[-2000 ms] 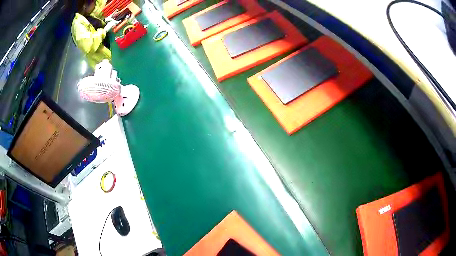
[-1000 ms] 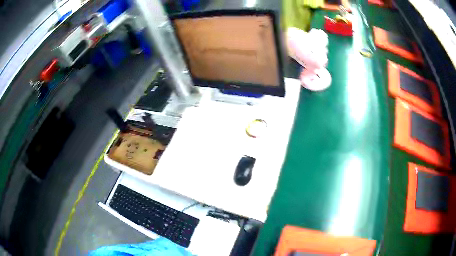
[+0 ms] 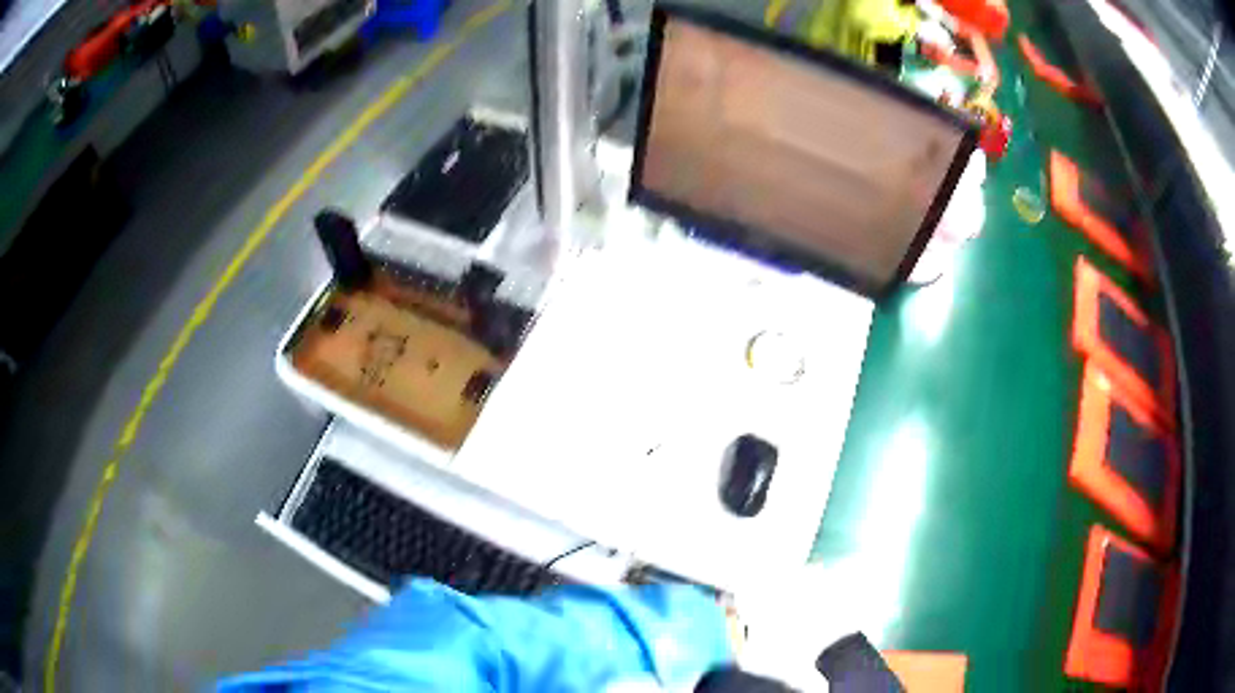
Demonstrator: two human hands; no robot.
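A blue sleeve (image 3: 542, 643) reaches in from the bottom left, over the front edge of the white tabletop (image 3: 610, 406). Beyond it at the bottom is a pale, blurred patch, possibly white gloves, between two dark shapes. My left hand and my right hand cannot be made out separately there, nor can any held thing. An orange mat (image 3: 928, 670) is cut off by the bottom edge. A black mouse (image 3: 748, 474) lies on the tabletop with no hand on it. The brown fixture board (image 3: 393, 355) sits bare in its white-edged tray.
A black keyboard (image 3: 406, 535) is on the pull-out tray at front left. A monitor (image 3: 799, 149) stands behind the tabletop beside a silver column (image 3: 562, 122). A ring (image 3: 776, 356) lies near the mouse. Orange mats with dark units (image 3: 1135, 454) line the green bench at right.
The view has swung left from the green bench to the tabletop and fixture. The blue sleeve has come further in and right, and the pale patch and dark shapes now show at the bottom.
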